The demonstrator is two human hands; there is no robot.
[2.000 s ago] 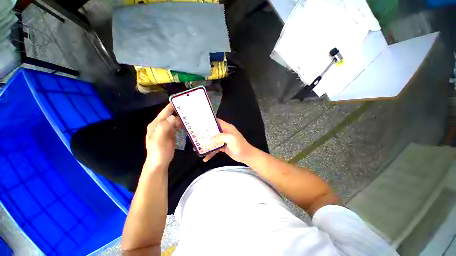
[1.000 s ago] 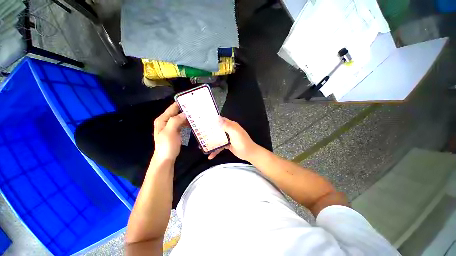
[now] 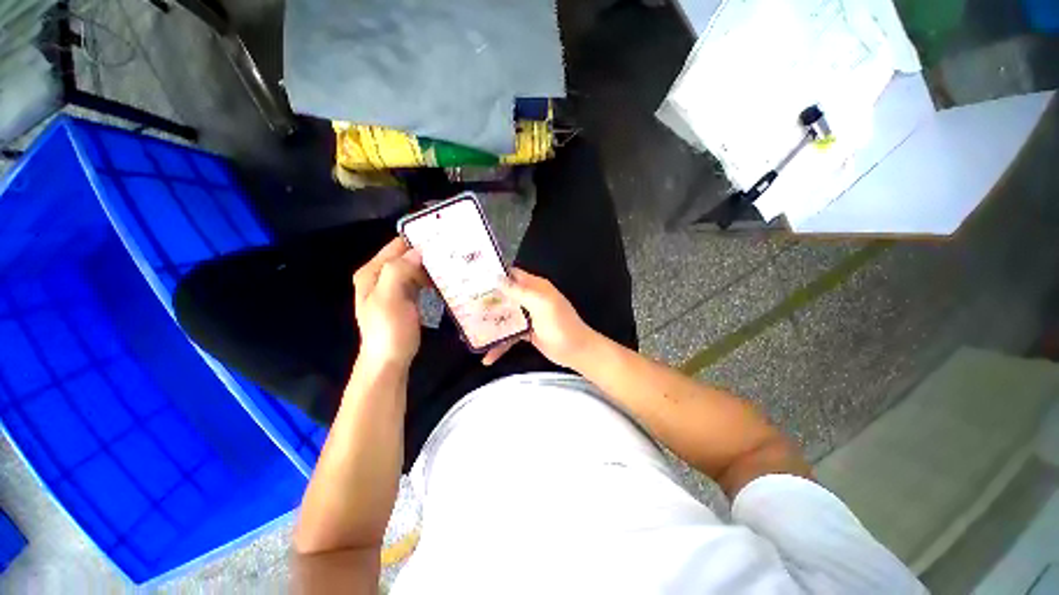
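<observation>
A smartphone [image 3: 467, 273] with a bright, lit screen is held above my lap, tilted slightly. My left hand [image 3: 390, 300] grips its left edge. My right hand [image 3: 544, 316] grips its lower right edge, with the thumb at the screen's side. Some of the fingers are hidden behind the phone. A mallet [image 3: 792, 153] with a pale metal shank and black grip lies on white fabric panels [image 3: 772, 70] in an open carton [image 3: 929, 174] at the upper right.
A grey cover cloth [image 3: 424, 70] lies on the padded block [image 3: 377, 147] in front of my knees. A large blue crate [image 3: 128, 384] stands beside my left leg. A table leg [image 3: 250, 70] is at the upper left. A beige surface [image 3: 941, 453] is at the lower right.
The screen content has changed. Both hands still hold the phone. The view has shifted a little, so the block and cloth sit slightly higher and the carton further right.
</observation>
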